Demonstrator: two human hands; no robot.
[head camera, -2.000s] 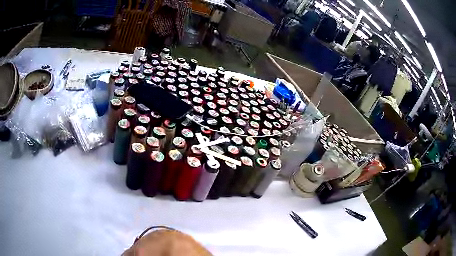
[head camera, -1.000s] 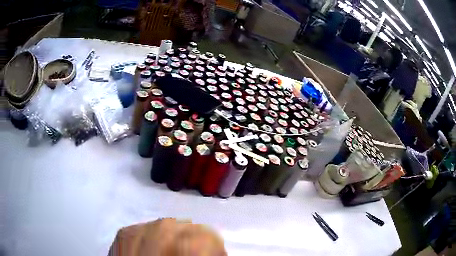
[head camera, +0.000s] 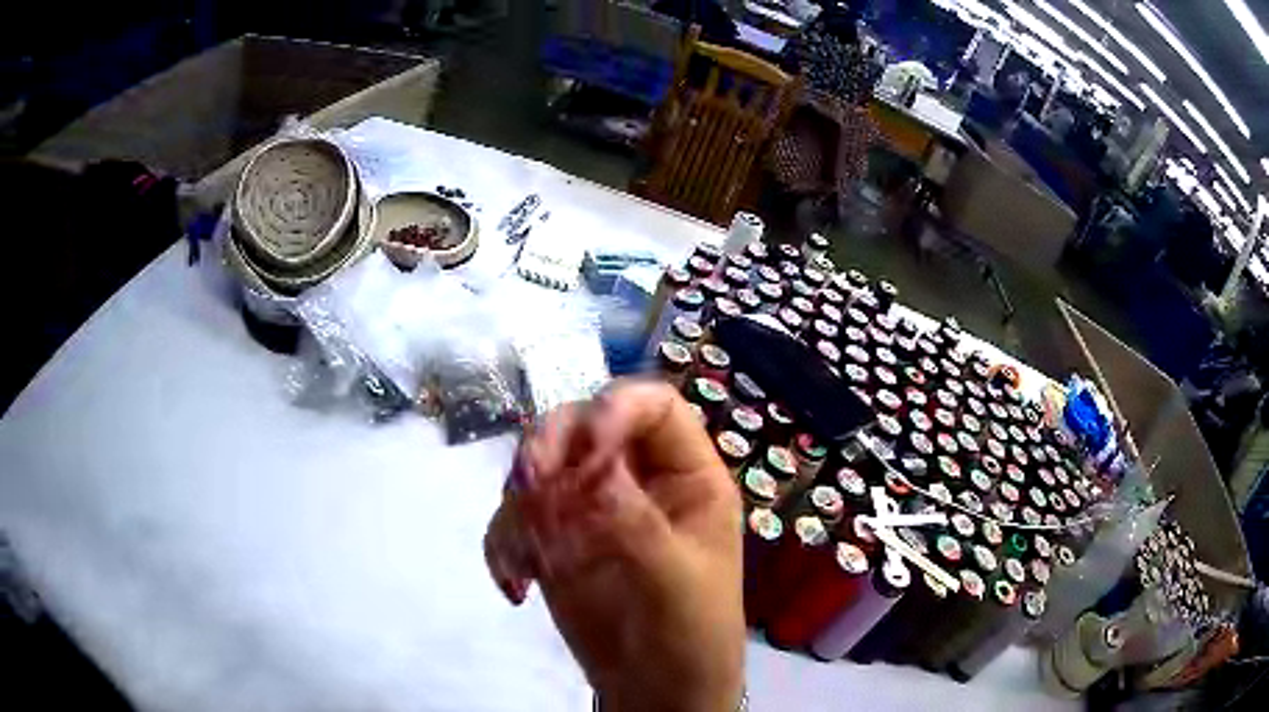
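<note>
My right hand (head camera: 647, 556) is raised over the front of the table, its wrist at the bottom edge. Its fingers are bent towards the left and blurred; I cannot tell whether they hold anything. I cannot make out my left hand. Behind and right of the hand stands a large block of upright thread spools (head camera: 891, 383) with pale round tops. A long black case (head camera: 793, 376) and crossed white strips (head camera: 905, 538) lie on top. The hand hides part of the spools and of the flat clear packet (head camera: 561, 365).
White table cover (head camera: 278, 515) under everything. Coiled baskets (head camera: 295, 209), a round dish with reddish-brown pieces (head camera: 425, 230) and crinkled clear bags (head camera: 466, 397) stand at the left. Cream cones (head camera: 1086, 651) and a clear plastic bag (head camera: 1106, 556) are at the right. A wooden chair (head camera: 717, 125) stands behind.
The view has swung left, so the table things sit further right and more baskets show. The hand, earlier only partly seen at the bottom edge, is now raised into view. The snips have left the picture.
</note>
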